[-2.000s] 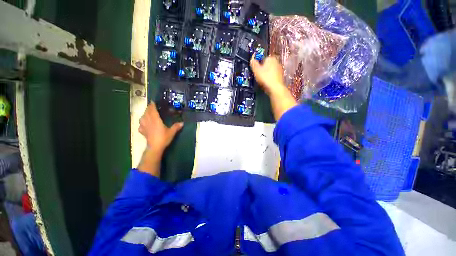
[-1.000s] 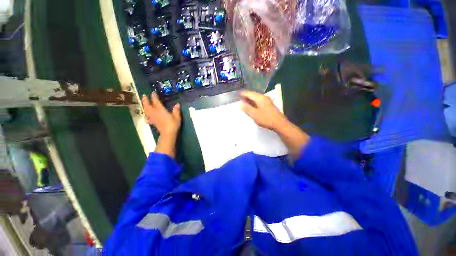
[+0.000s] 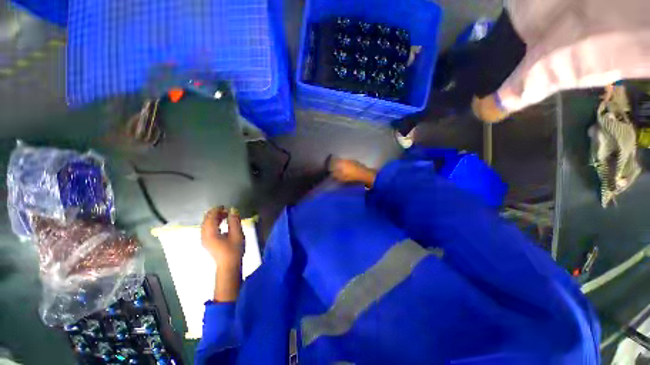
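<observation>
My left hand is over the top edge of the white paper sheet on the green bench, fingers bent and apart, with nothing seen in it. My right hand is small and blurred beside my body, past the bench edge; its fingers look curled, and I cannot tell if it holds anything. The tray of small black assemblies is at the bottom left, cut off by the frame. Clear bags with copper-red and blue-purple contents lie at its upper end, partly over it.
A blue bin with rows of assemblies stands on the floor ahead. Left of it is a blue grid-topped stack. A dark tool with a red-orange tip and black cables lie on the bench. Another person's hand is at the upper right.
The view has swung to the right, bringing in the blue bin and another person. The tray and bags are now at the lower left. My right hand has left the paper's top edge.
</observation>
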